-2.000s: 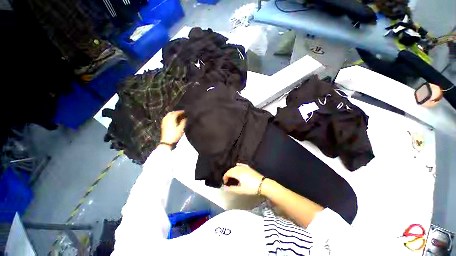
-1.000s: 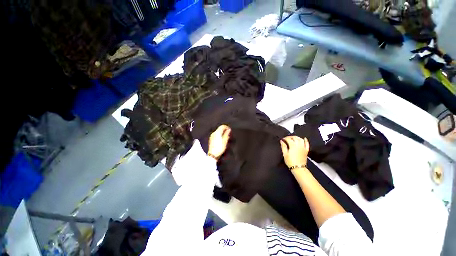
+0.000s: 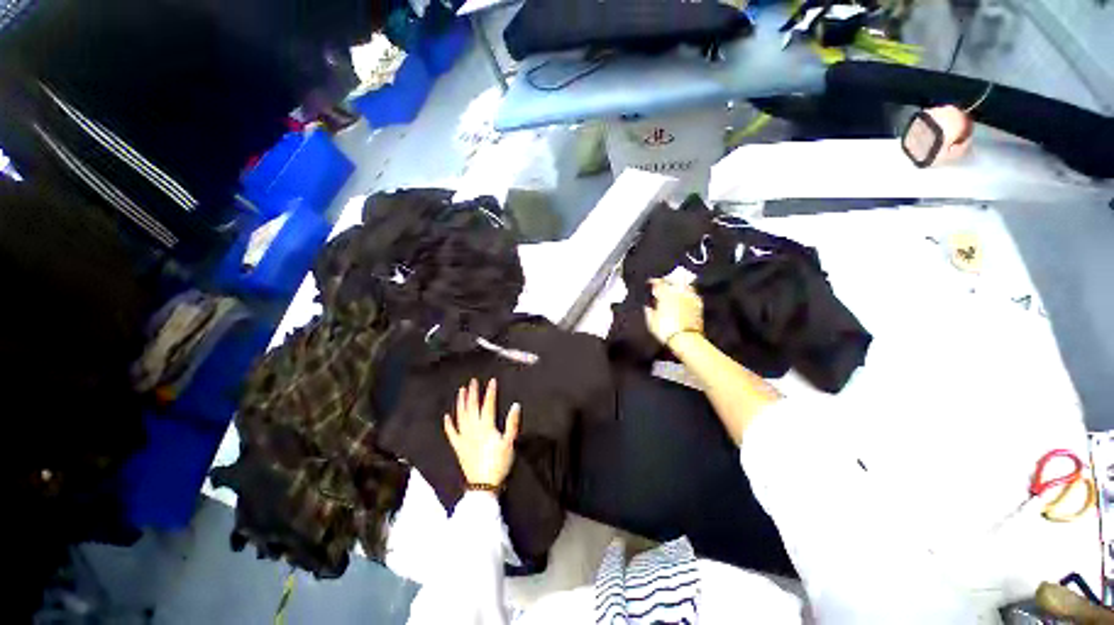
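Observation:
A dark brown garment (image 3: 550, 379) lies over the far end of the black padded board (image 3: 672, 470). My left hand (image 3: 483, 442) rests flat on it with the fingers spread, holding nothing. My right hand (image 3: 674, 311) is at the near left edge of a crumpled dark garment heap (image 3: 782, 299), right of the board. Its fingers touch the heap beside a small white label (image 3: 679, 277); whether they grip cloth is unclear. White loops show on the heap.
Plaid garments (image 3: 312, 421) and a dark pile (image 3: 428, 263) lie at the left. Red-orange scissors (image 3: 1057, 484) lie on the white table (image 3: 941, 427). A wooden-tan handle (image 3: 1075, 607) shows at lower right. Blue bins (image 3: 299, 169) stand on the floor. Another person's hand (image 3: 957, 132) is beyond.
My right hand has left the garment on the board and moved onto the right heap. My left hand has opened flat on the garment. The view has turned right.

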